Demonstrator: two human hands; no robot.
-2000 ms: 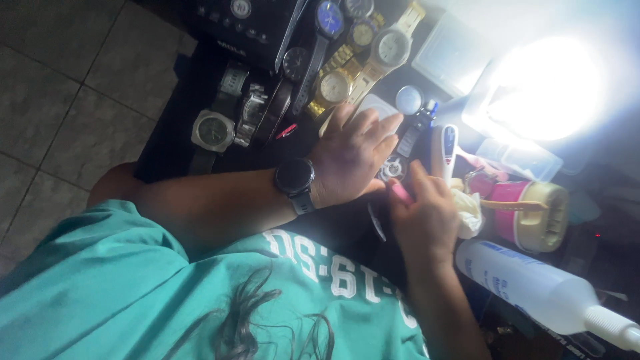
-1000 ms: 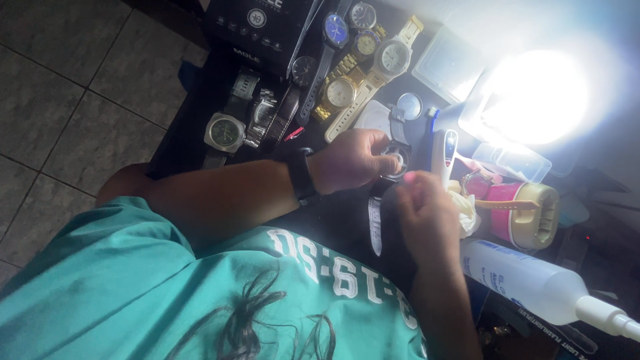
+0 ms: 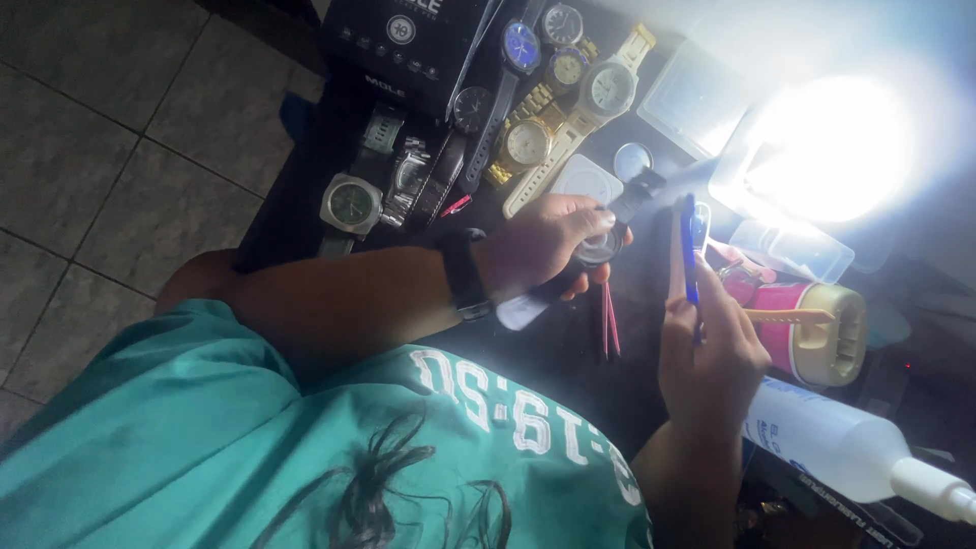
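My left hand (image 3: 560,236), with a dark watch on its wrist, holds a wristwatch (image 3: 600,245) by its round case between thumb and fingers. The dark strap of that watch sticks out on both sides. My right hand (image 3: 709,343) grips a white and blue handheld device (image 3: 690,252), seen edge-on; its kind is not clear. Pink tweezers (image 3: 608,320) lie on the dark surface just below my left hand. A square white case or lid (image 3: 587,181) and a small round disc (image 3: 633,162) are above my left hand.
Several wristwatches (image 3: 526,142) lie at the upper left beside a black box (image 3: 408,46). A bright lamp (image 3: 831,149) glares at the upper right, near clear plastic boxes (image 3: 694,95). A pink and cream container (image 3: 820,332) and a white spray bottle (image 3: 839,446) are at the right.
My right hand has taken hold of the white and blue device, which lay on the surface before. The pink tweezers now lie on the surface. My left hand still holds the watch.
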